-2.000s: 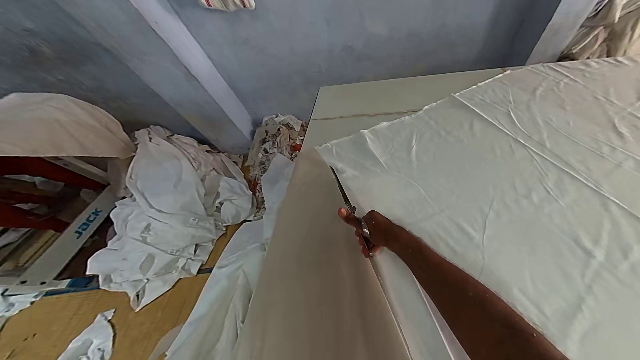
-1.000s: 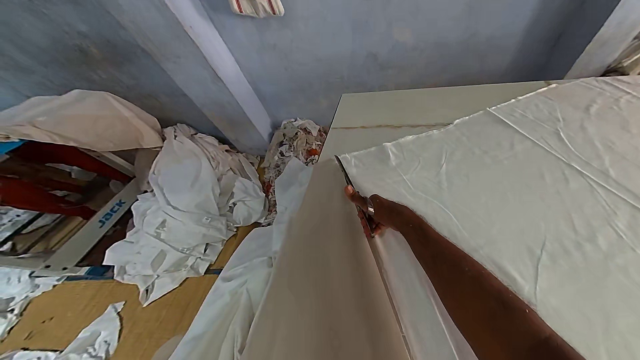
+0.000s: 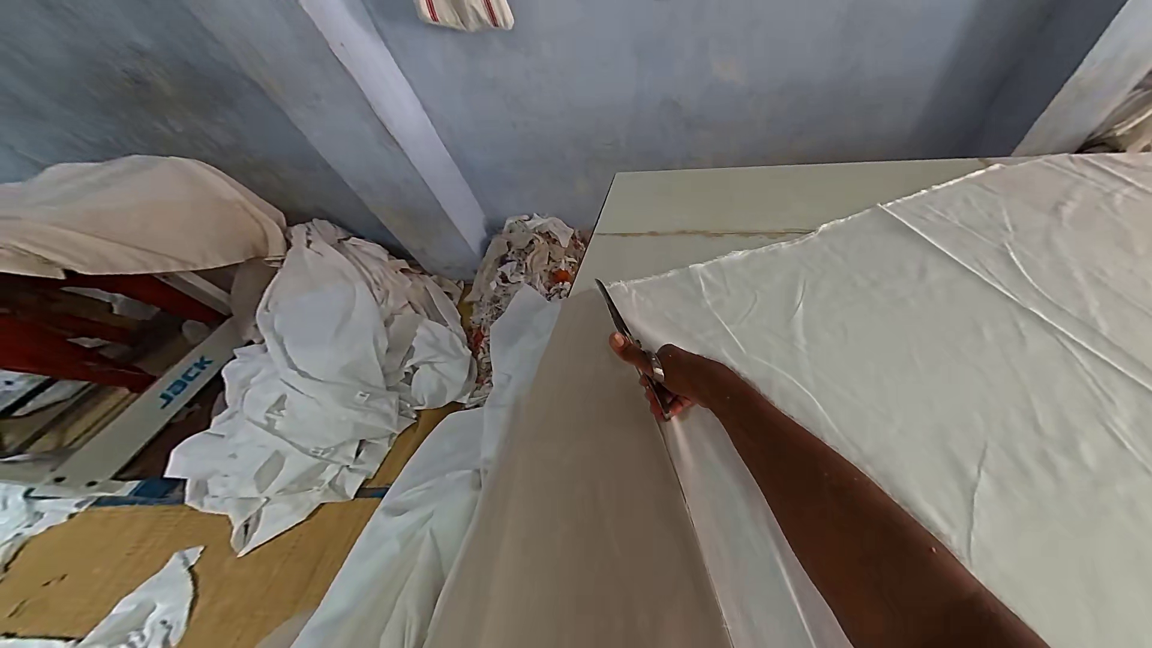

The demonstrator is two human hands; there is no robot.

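Observation:
My right hand (image 3: 661,373) is closed around the handles of dark metal scissors (image 3: 619,315), whose blades point away from me at the far corner of a cream fabric sheet (image 3: 855,315). The fabric lies over a pale table (image 3: 702,202), with some wrinkles and a frayed far edge. A long straight cut edge runs from the scissors back toward me, with a beige strip (image 3: 585,504) of cloth or table surface to its left; I cannot tell which. My left hand is out of view.
White cloth (image 3: 441,504) hangs along the table's left side. Heaped white fabric (image 3: 315,360) and a bag of scraps (image 3: 531,261) stand left of the table. Farther left is a machine stand (image 3: 148,418) under a beige cover (image 3: 135,216). A grey wall (image 3: 675,81) rises behind.
My right hand and the scissors have moved away from me along the fabric, up to its far corner. The view has shifted somewhat.

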